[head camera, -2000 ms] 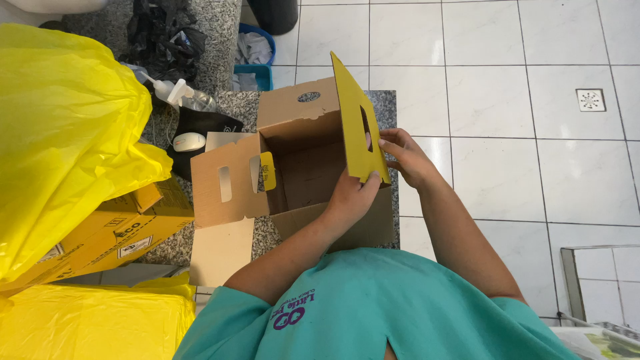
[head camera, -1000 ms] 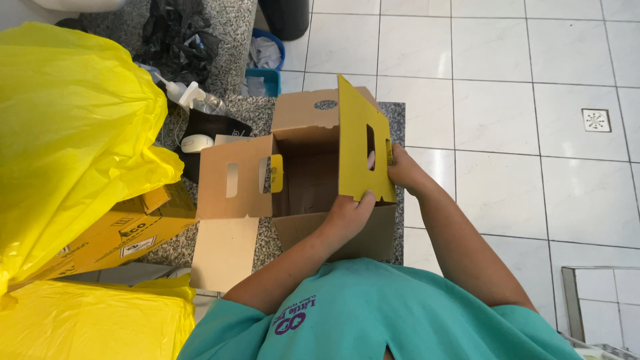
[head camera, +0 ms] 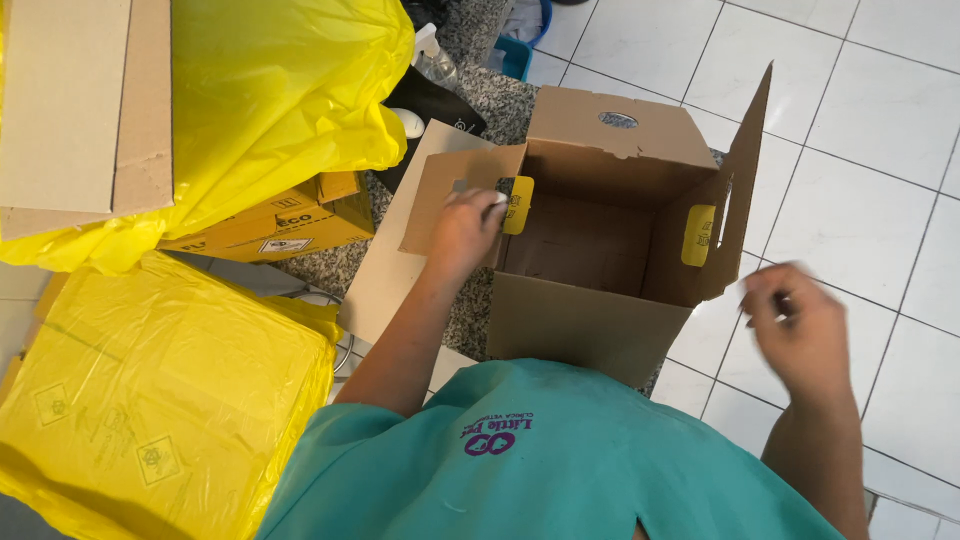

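An open cardboard box (head camera: 585, 322) stands on the granite counter, its flaps spread and its inside brown and bare. My left hand (head camera: 466, 229) is at the box's left flap (head camera: 427, 195), fingers curled by the handle cutout; whether it grips the flap is unclear. Beside those fingers a yellow cutout tab (head camera: 519, 205) sticks up. Another yellow tab (head camera: 698, 235) shows on the right inner side, below the raised right flap (head camera: 739, 180). My right hand (head camera: 799, 322), blurred, is off the box to the right, fingers bent; whether it holds anything cannot be told.
Left of the box are a yellow plastic bag (head camera: 277, 90), cardboard sheets (head camera: 67, 105), a printed yellow box (head camera: 292, 221) and a yellow-wrapped box (head camera: 165, 382). A spray bottle (head camera: 435, 64) and a white round object (head camera: 409, 122) lie behind, near a blue bin (head camera: 516, 56).
My left hand has moved from the right yellow flap to the left flap. My right hand has let go of the right flap, which now stands with its brown side showing. The view has shifted.
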